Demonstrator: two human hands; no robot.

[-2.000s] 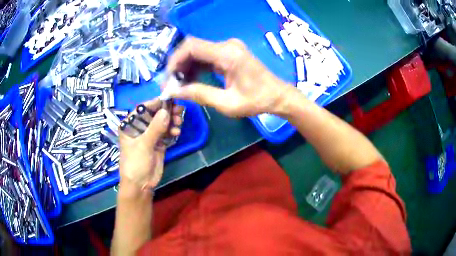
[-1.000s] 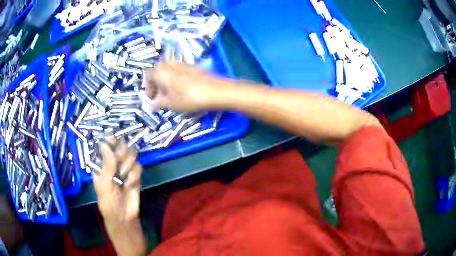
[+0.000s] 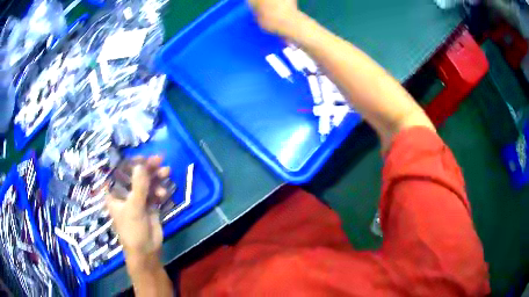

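My left hand [image 3: 139, 200] is blurred, low over the front of the middle blue tray [image 3: 212, 194]. Its fingers are curled around what look like several dark-ended metal tubes [image 3: 120, 177]. Silver tubes [image 3: 87, 200] lie heaped in that tray beside the hand. My right hand [image 3: 275, 13] is at the top edge of the view, over the far part of the right blue tray [image 3: 232, 130]. Its fingertips are cut off or hidden, so I cannot tell if it holds anything. White tubes [image 3: 325, 98] lie loose in the right tray, partly behind my right forearm.
A crinkled clear plastic bag [image 3: 130, 116] with a pale label [image 3: 123, 45] covers the far side of the middle tray. Two trays of tubes [image 3: 23, 232] stand at the left. A tray of white pieces [image 3: 40, 104] is far left. A red stool-like object [image 3: 461, 61] is beyond the bench's right edge.
My right hand has moved from the middle tray to above the right tray. My left hand has stayed near the middle tray's front and now shows a darker bunch. The view has shifted and turned.
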